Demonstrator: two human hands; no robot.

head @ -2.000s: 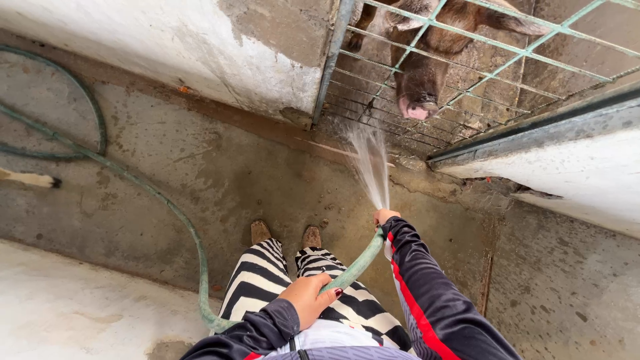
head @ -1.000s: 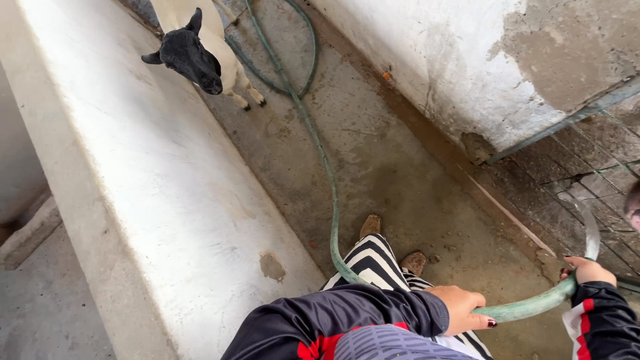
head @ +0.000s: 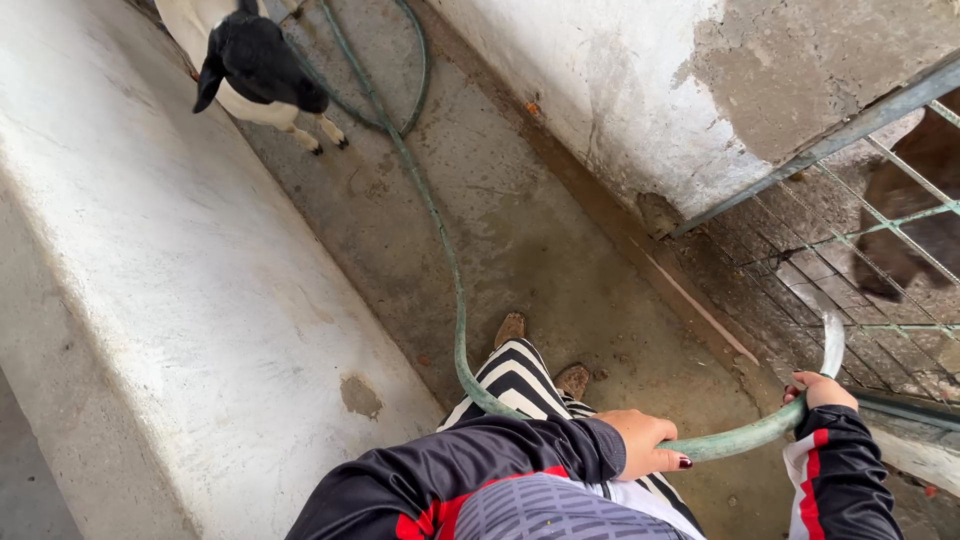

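A green garden hose [head: 735, 441] curves in front of my body. My left hand [head: 643, 444] grips it at mid-length, thumb lying along its top. My right hand [head: 822, 393] holds the hose near its end, at the right. From that end a stream of water [head: 833, 345] comes out and passes toward the metal bar gate [head: 892, 225]. The rest of the hose runs past my striped trousers and up the concrete floor, where it loops. Behind the gate is a dark brown animal [head: 911, 202], partly cut off by the frame edge.
A sheep with a black head [head: 262, 60] and pale body stands at the upper left, beside the hose loop. A low white wall [head: 187, 300] runs along the left. Another white wall [head: 600, 82], with patches of bare plaster, meets the gate. The concrete floor [head: 480, 202] between them is wet.
The view has swung left since the first frame. The water, a spread spray two seconds ago, is now a narrower stream. Since one second ago the sheep's head has turned toward the right.
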